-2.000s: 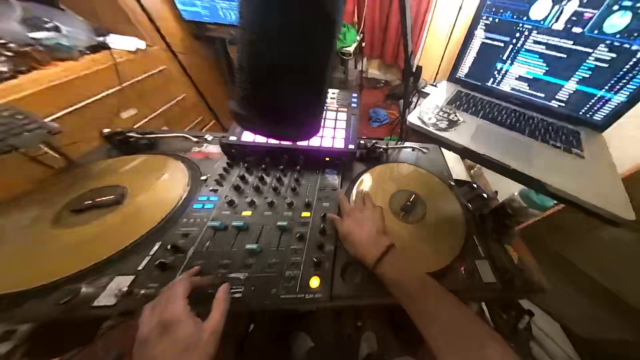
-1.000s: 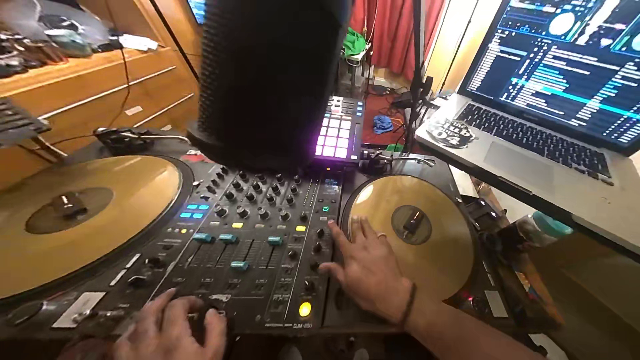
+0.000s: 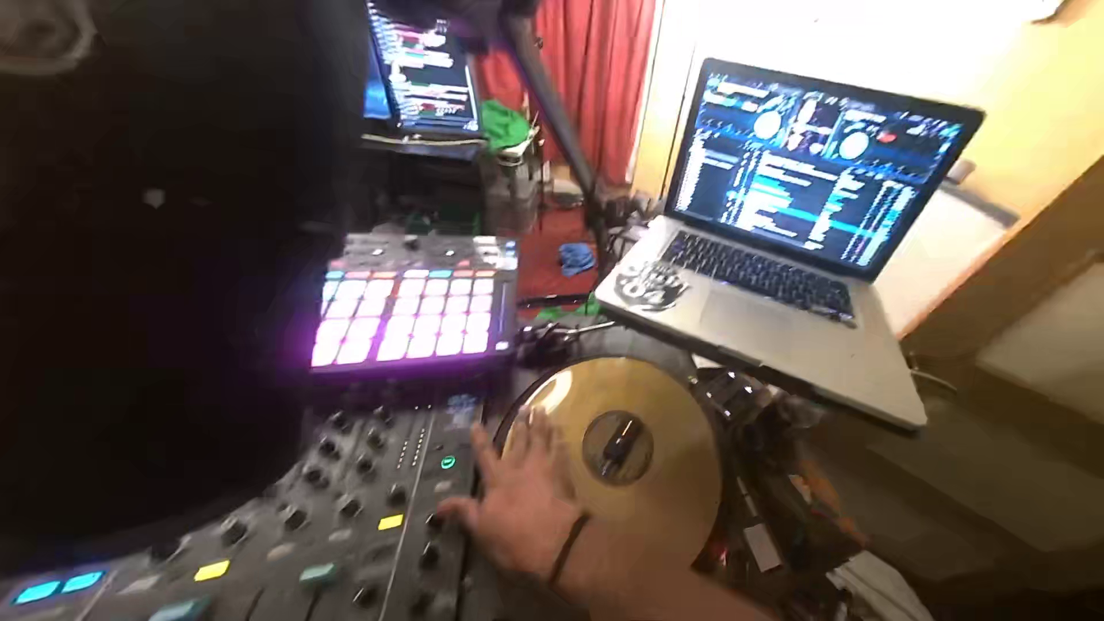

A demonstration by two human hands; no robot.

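My right hand (image 3: 522,496) lies with fingers spread over the left side of a gold vinyl record (image 3: 664,509) on the right turntable. Its thumb reaches onto the edge of a black DJ mixer (image 3: 379,457), by a knob. A dark band circles the wrist. On the record's centre label sits a small dark device (image 3: 619,444). My left hand is out of view. Behind the mixer, a pad controller (image 3: 509,302) glows pink and white. A large dark blurred shape, seemingly a microphone (image 3: 164,259), covers much of the left.
An open laptop (image 3: 733,319) stands on a raised support at the right, above the turntable's back edge. Another screen (image 3: 431,78) is at the back. A dark boom arm (image 3: 552,112) slants down before a red curtain (image 3: 595,78). A blue cloth (image 3: 576,258) lies on the red floor.
The view has swung to the right, so my left hand, the left turntable and the drawers have left the picture. My right hand remains at the left part of the right record.
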